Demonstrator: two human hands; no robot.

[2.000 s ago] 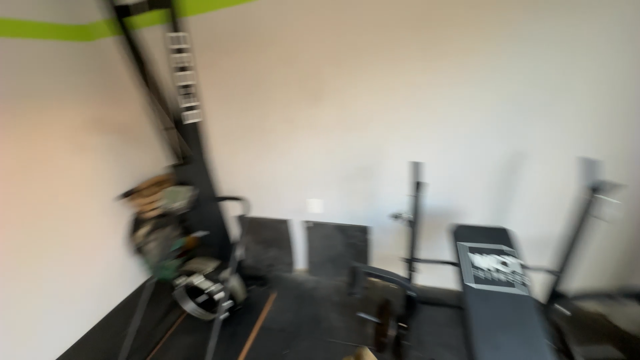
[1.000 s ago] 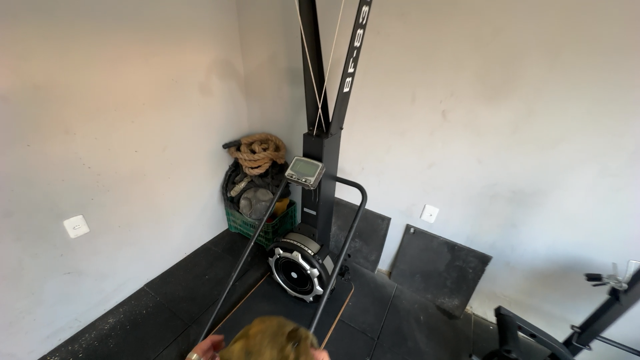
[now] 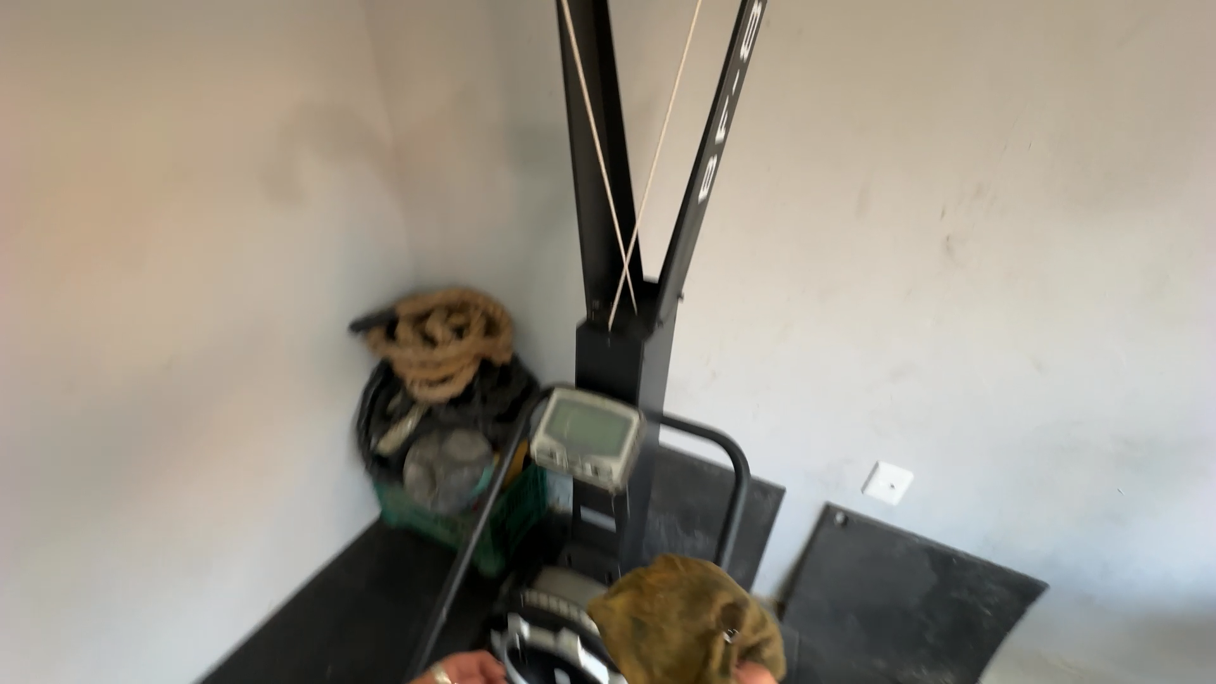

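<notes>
At the bottom edge of the head view, my right hand is shut on a crumpled, stained brown-yellow cloth; only fingertips show. My left hand, with a ring on a finger, is left of the cloth, partly cut off; whether it touches anything is unclear. Beyond them stands a black ski-type exercise machine with two crossing white cords, a grey display console and a round flywheel housing low down. A black tubular handrail curves on its right.
In the left corner a green plastic crate holds coiled brown rope, black gear and grey round items. Black rubber mats lean on the right wall under a white wall plate. Black matting covers the floor.
The view has turned left from the weight bench and come closer to the ski machine. The cloth and my hands, low in the frame a second ago, now show further right.
</notes>
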